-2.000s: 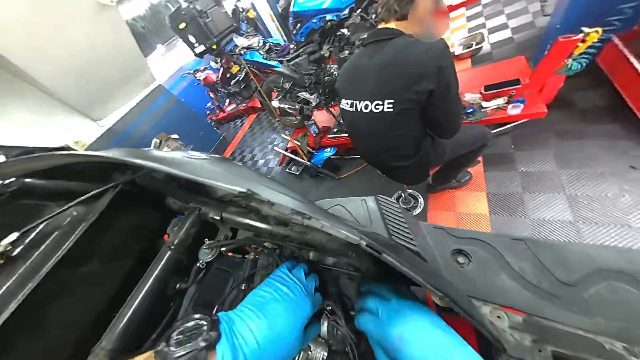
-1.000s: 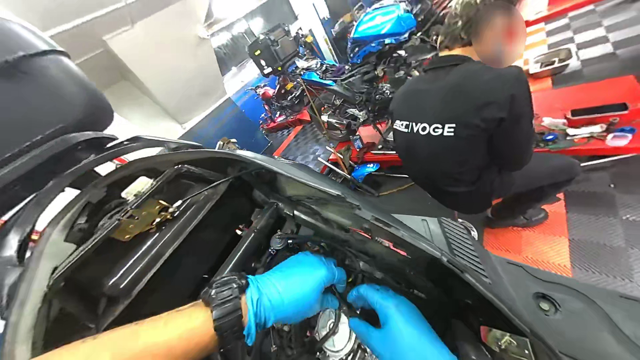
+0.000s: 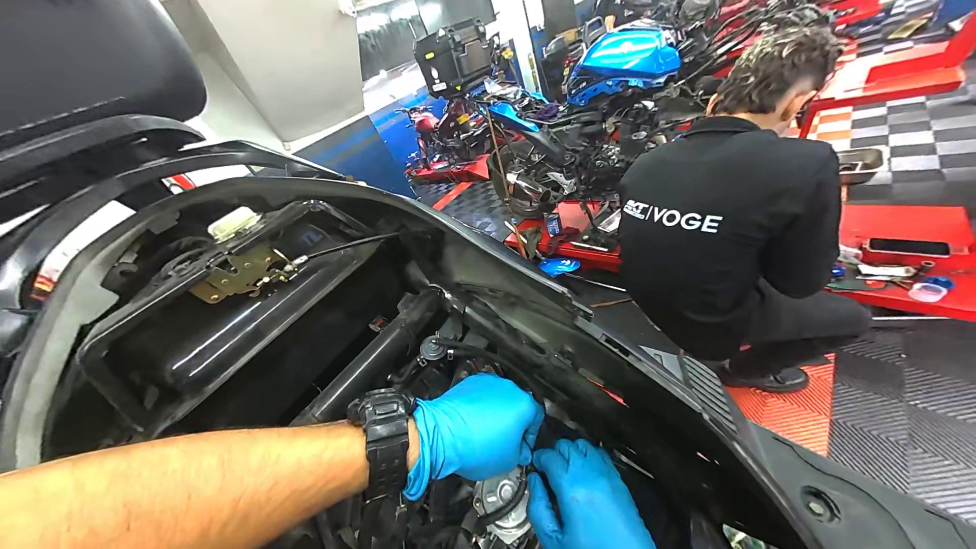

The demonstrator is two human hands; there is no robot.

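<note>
Both my hands wear blue gloves and reach into the open body of a motor scooter. My left hand (image 3: 484, 427), with a black watch at the wrist, is curled with its fingertips down over the engine bay; whether they grip anything is hidden. Close beside it at the right, my right hand (image 3: 583, 492) has its thumb apart from its fingers, near a metal engine part (image 3: 503, 503) with a black hose; its fingertips' contact is unclear. Above my left hand sit a small round metal fitting (image 3: 433, 348) with a hose and a black frame tube (image 3: 374, 358).
A black body panel (image 3: 648, 381) runs along the right of the bay. A brass-coloured latch (image 3: 244, 274) with a cable is at the left, below a raised black seat (image 3: 91, 61). Beyond, a person in black (image 3: 724, 229) crouches by a red lift (image 3: 900, 229); partly dismantled motorcycles stand behind.
The view has shifted left, showing more of the seat and latch. My hands stay close together over the engine bay. The crouching person's head has turned away.
</note>
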